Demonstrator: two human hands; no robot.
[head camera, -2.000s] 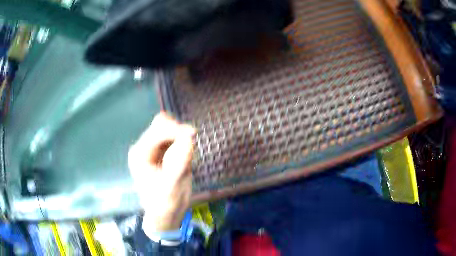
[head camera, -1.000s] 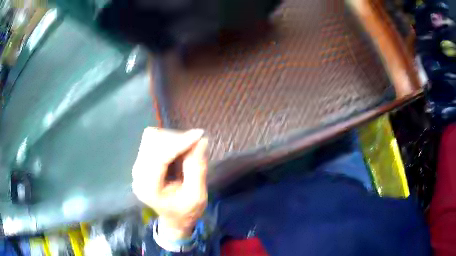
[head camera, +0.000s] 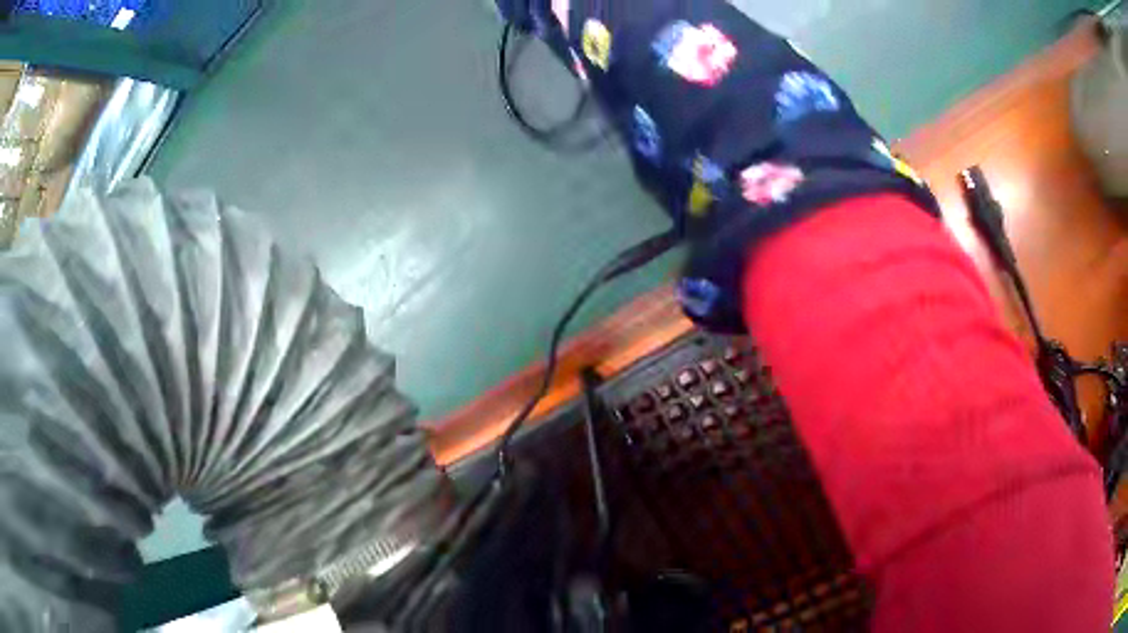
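My right arm, in a red sleeve with a dark flower-patterned cuff cover, reaches from the lower right to the top edge. My right hand is cut off by that edge, so its grip is hidden. My left hand is out of the picture. A thin black cable (head camera: 555, 352) runs from under the cuff cover down towards the dark hood area. A thin dark loop (head camera: 508, 80) hangs beside the cuff near the top. The perforated mat (head camera: 711, 402) lies in the orange tray (head camera: 625, 329), partly behind the sleeve.
A large grey ribbed hose (head camera: 266, 359) curves across the left. Black cords (head camera: 999, 235) lie on the orange surface at the right. The green-grey bench top (head camera: 433, 186) stretches behind the tray. A pale rounded object (head camera: 1103, 105) is cut off at the right edge.
The view has swung from the tray's near edge to its far side and the hose. My left hand, earlier pinched over the mat's near left corner, is gone. My right sleeve now crosses the picture.
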